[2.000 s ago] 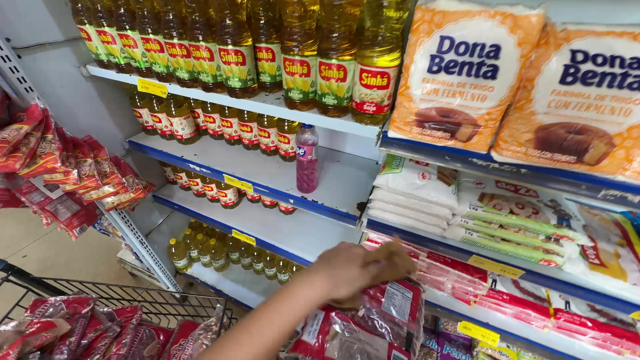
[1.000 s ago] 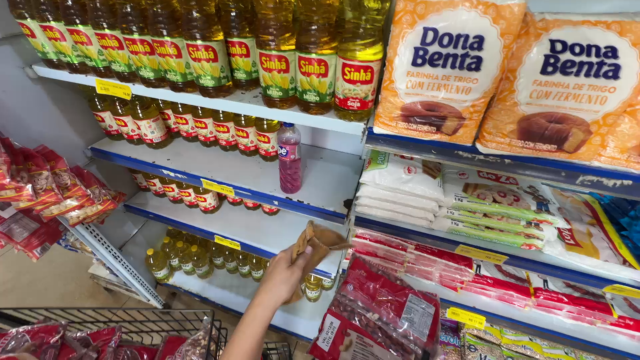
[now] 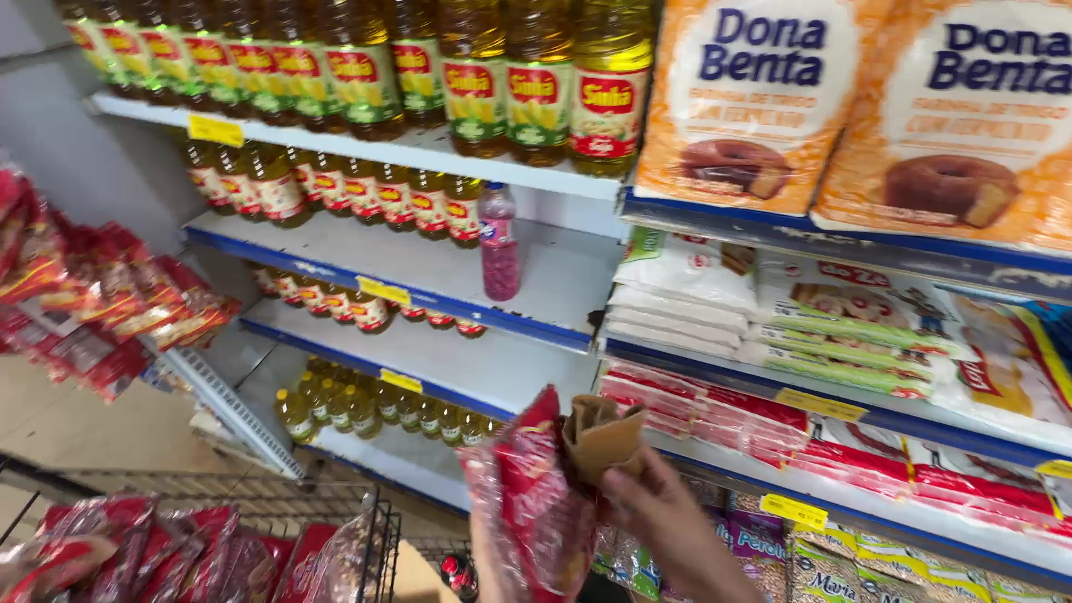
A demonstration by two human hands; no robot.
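Note:
Low in the middle of the head view, a red plastic food packet (image 3: 536, 511) stands nearly upright, held from its left side by my left hand (image 3: 483, 544), which is mostly hidden behind it. Just right of the packet, my right hand (image 3: 662, 511) grips a crumpled piece of brown cardboard or paper (image 3: 605, 440). The brown piece overlaps the packet's right edge. Beyond both hands are the shelves of cooking oil bottles (image 3: 362, 84), with a bottle of pink-purple liquid (image 3: 499, 243) upright near the front of the second shelf.
A black wire cart (image 3: 385, 536) at lower left holds several red packets (image 3: 184, 553). More red packets (image 3: 117, 285) hang from a rack at left. Flour bags (image 3: 745, 100) and white packets (image 3: 682, 289) fill shelves at right. A dark bottle (image 3: 458, 578) shows near the bottom.
The red packet has come up and turned to stand between my hands. My right hand, holding the brown piece, has moved from in front of the oil shelves to the packet's right side.

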